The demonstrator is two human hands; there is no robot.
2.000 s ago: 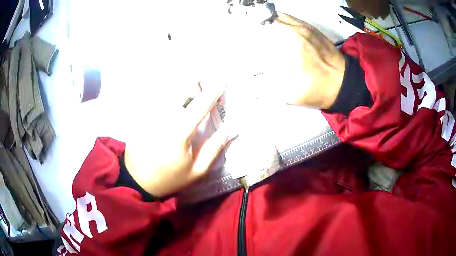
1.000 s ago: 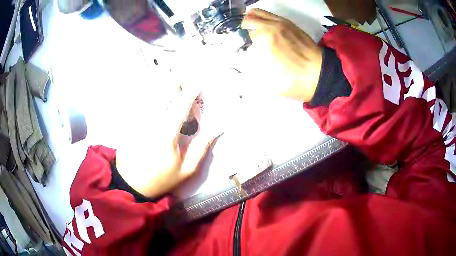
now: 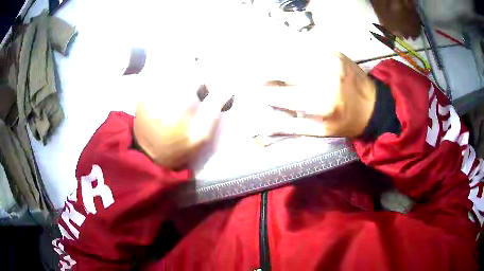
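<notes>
My left hand [image 3: 175,122] lies on the machine bed [image 3: 233,164] left of centre, its fingers bleached by the lamp. My right hand [image 3: 323,100] lies flat to its right, fingers pointing left towards the left hand. A garment piece between the hands is bleached white; its edges cannot be made out, nor whether either hand grips it. Small dark patches show by the left fingertips. The presser foot area [image 3: 300,18] shows as a dark and shiny cluster at top centre, beyond both hands.
Taupe cut pieces [image 3: 40,79] are piled at the left table edge. Thread snips [image 3: 406,50] lie at upper right beside a brown fabric piece [image 3: 398,16]. A slim red tool [image 3: 448,37] lies far right. A ruler strip [image 3: 276,177] runs along the front edge.
My right hand has come from the presser foot area back towards me. My left hand sits slightly higher in the picture. The small piece over the ruler edge no longer shows there.
</notes>
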